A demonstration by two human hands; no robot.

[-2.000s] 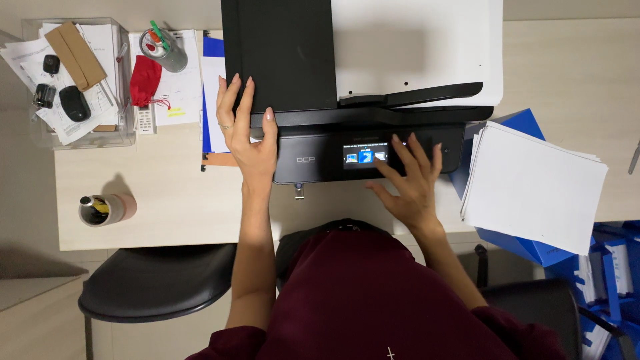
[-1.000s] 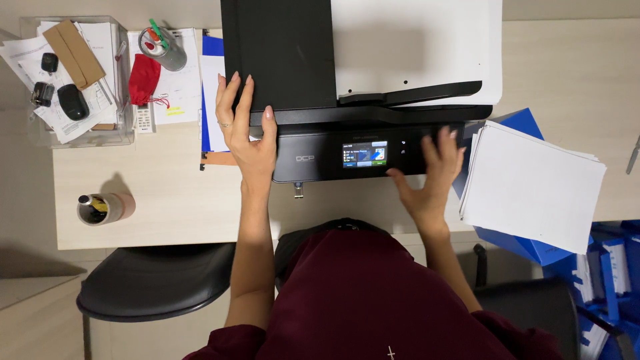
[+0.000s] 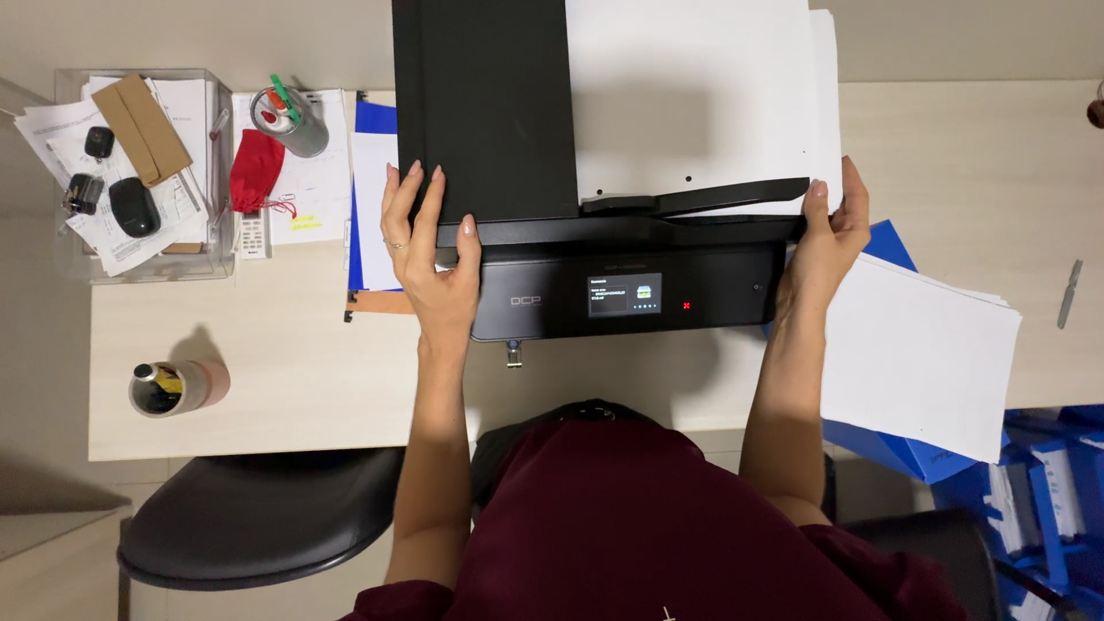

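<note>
A black multifunction printer point(image 3: 492, 112) with a document feeder stands before me. My left hand point(image 3: 435, 250) rests on the front left corner of its lid, fingers spread over the top. At the feeder's right side, my right hand point(image 3: 824, 237) has its thumb on the edge of the white paper stack point(image 3: 690, 95) and its fingers around the side; whether it grips paper or printer is unclear. The small lit touchscreen point(image 3: 624, 295) sits on the front panel, with a red light to its right. A USB stick point(image 3: 514, 354) sticks out of the front left.
Right of the printer, a stack of white sheets point(image 3: 923, 362) lies on a blue box point(image 3: 936, 457). To the left are a clear tray point(image 3: 78, 259) of papers, a metal pen cup point(image 3: 306, 138), a red pouch point(image 3: 257, 168) and another pen holder point(image 3: 194, 386). Black chairs point(image 3: 259, 517) flank me.
My right hand has moved from the front panel to the right side of the feeder. The screen's display has changed, and a red light shows beside it. My left hand has stayed on the lid corner.
</note>
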